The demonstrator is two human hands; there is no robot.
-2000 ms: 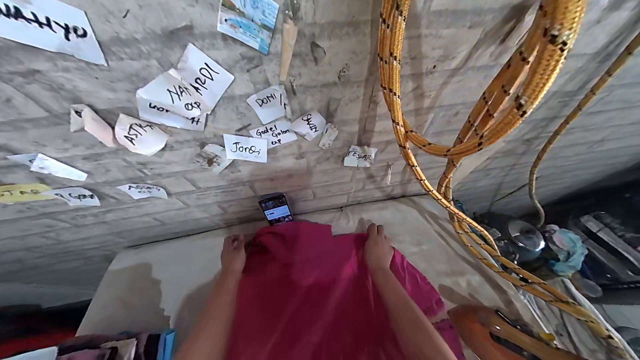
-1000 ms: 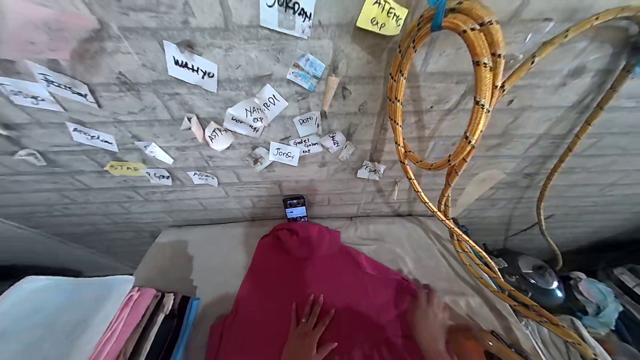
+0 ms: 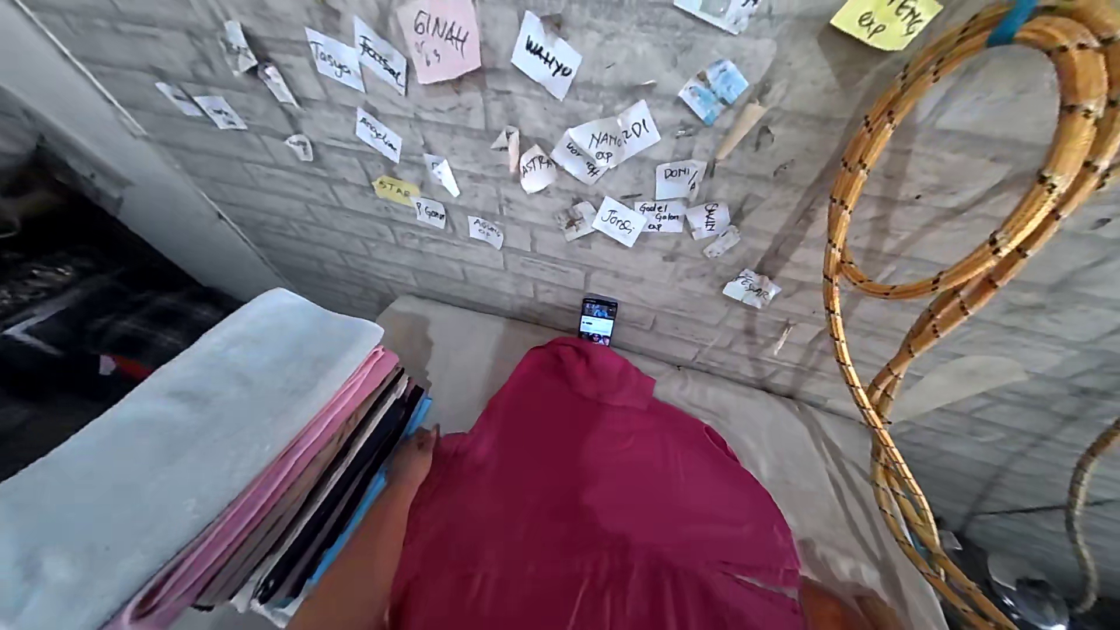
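Observation:
A dark pink garment [image 3: 595, 490], perhaps a shirt, lies spread on a surface covered in beige cloth [image 3: 787, 437]. My left hand [image 3: 418, 451] is at the garment's left edge, beside the folded stack; its fingertips touch the cloth edge, and its grip is unclear. At the lower right, my right hand [image 3: 840, 608] is mostly cut off by the frame and blurred, close to the garment's right edge. A phone [image 3: 598, 320] with a lit screen leans on the wall just beyond the garment's top.
A stack of folded cloths [image 3: 192, 437] stands at the left. Looped orange cord [image 3: 844, 289] hangs at the right before a brick-patterned wall [image 3: 542, 271] bearing several paper notes with writing. Metallic objects [image 3: 1032, 599] sit at the lower right, and dark fabric [image 3: 131, 306] lies far left.
My left hand has moved from the middle of the garment to its left edge. My right hand has gone lower, toward the frame's bottom edge. The view has swung left.

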